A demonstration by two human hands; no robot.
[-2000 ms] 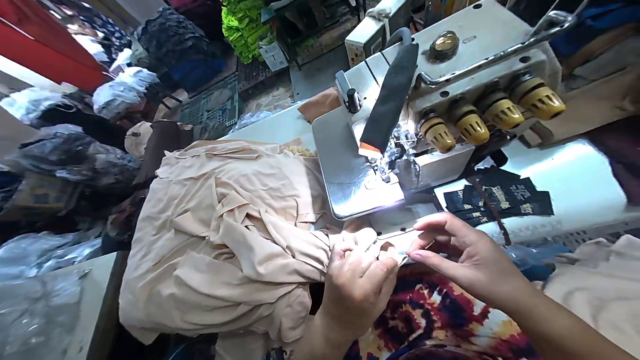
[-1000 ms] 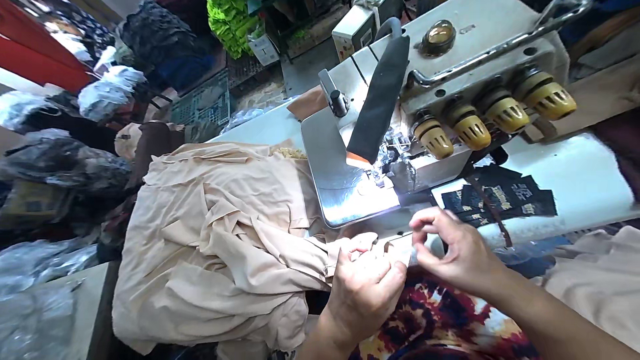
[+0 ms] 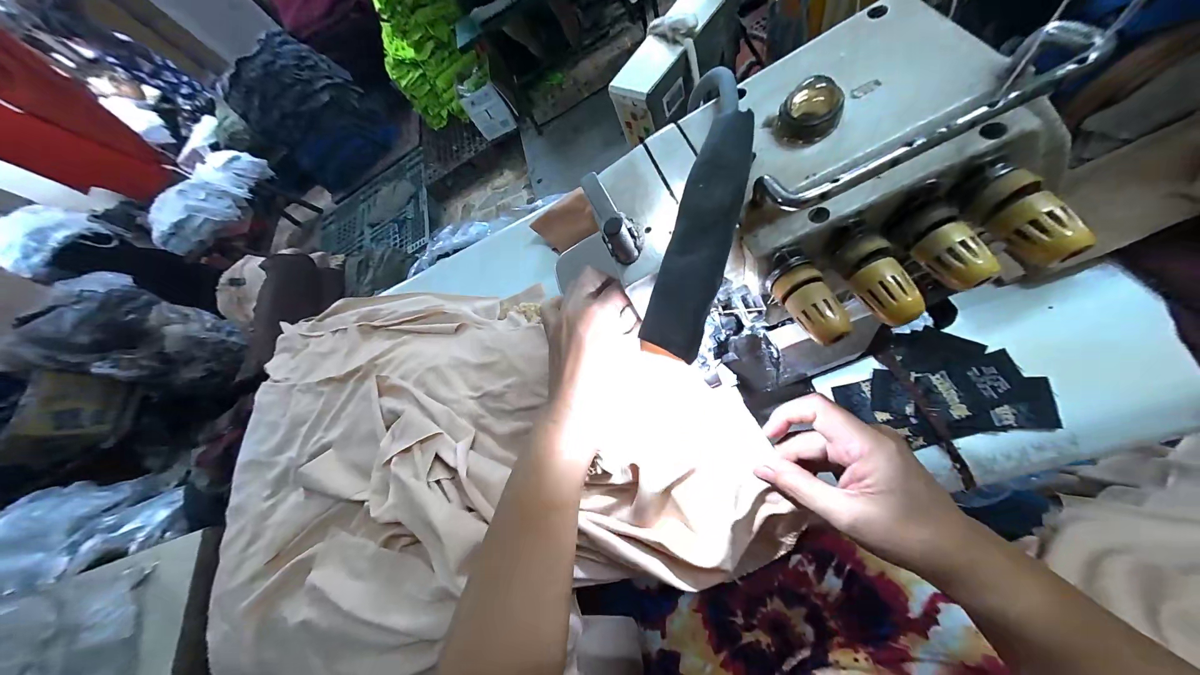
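An industrial sewing machine [image 3: 900, 141], seemingly an overlock, stands ahead with yellow tension knobs [image 3: 881, 281] and a dark padded bar [image 3: 703, 234] over its needle area. Beige fabric [image 3: 394, 469] is heaped to the left, and part of it lies under the bright lamp at the needle area. My left hand [image 3: 595, 328] is on the beige fabric near the machine's plate, left of the padded bar; its fingertips are partly hidden. My right hand [image 3: 834, 459] pinches the fabric's right edge between thumb and fingers, just below the needle area.
Black labels [image 3: 966, 384] bearing writing lie on the white table at right. More beige fabric [image 3: 1125, 544] sits at lower right. Bagged goods [image 3: 122, 328] crowd the left side. A green plastic crate [image 3: 384, 206] and bright green fabric [image 3: 422, 56] are farther back.
My left hand has moved from beside my right hand up to the machine's plate. Beige fabric now spreads over the lit plate, which was bare before. My right hand has taken hold of the fabric edge.
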